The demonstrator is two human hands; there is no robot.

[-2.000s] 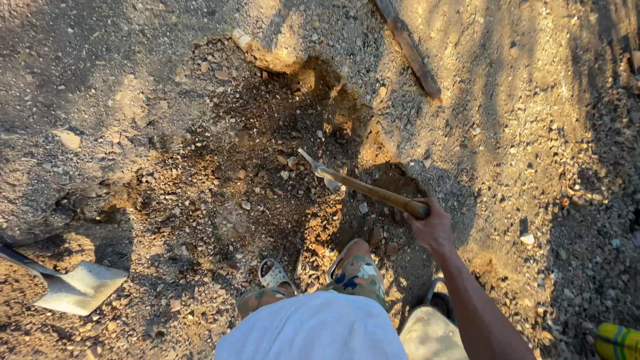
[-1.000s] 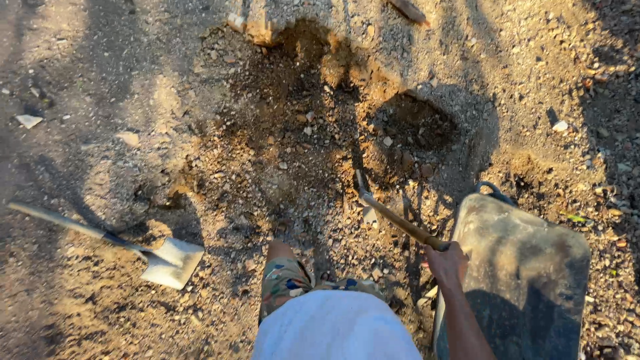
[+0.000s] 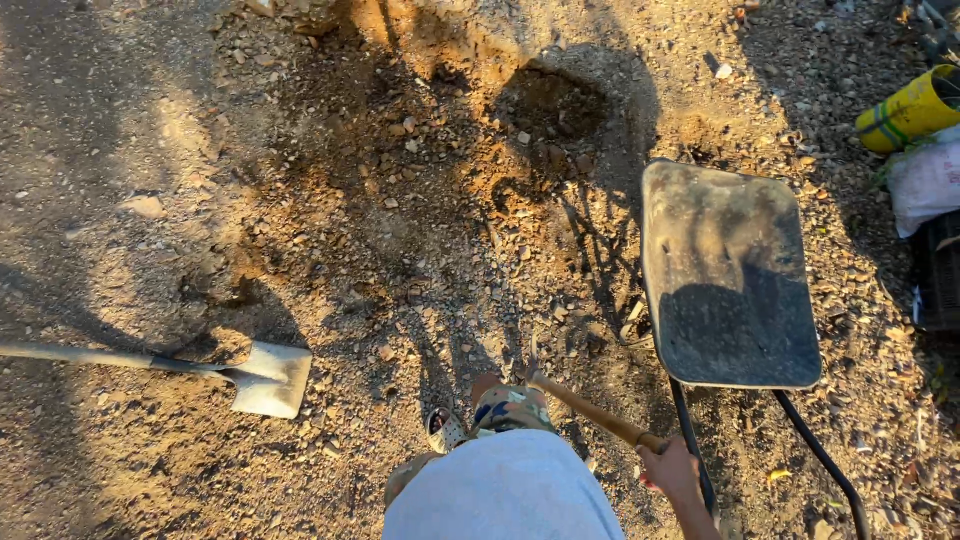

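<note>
My right hand grips the end of a wooden handle at the lower right of centre. The handle slants up and left to a narrow metal head, which looks like a pickaxe or mattock head, low over the gravel near my legs. My left hand is not in view. Right of the tool stands a wheelbarrow with a dusty dark tray and black tube handles. A shovel with a square metal blade and a wooden shaft lies on the ground at the left.
Dug, loose soil and stones spread across the upper middle, beside a shadowed hollow. At the right edge are a yellow bucket, a pale sack and a dark crate. A flat stone lies at upper left.
The view has shifted a lot; the wheelbarrow and the things at the right edge now show more fully. My right hand still holds the tool, whose head is now close by my legs.
</note>
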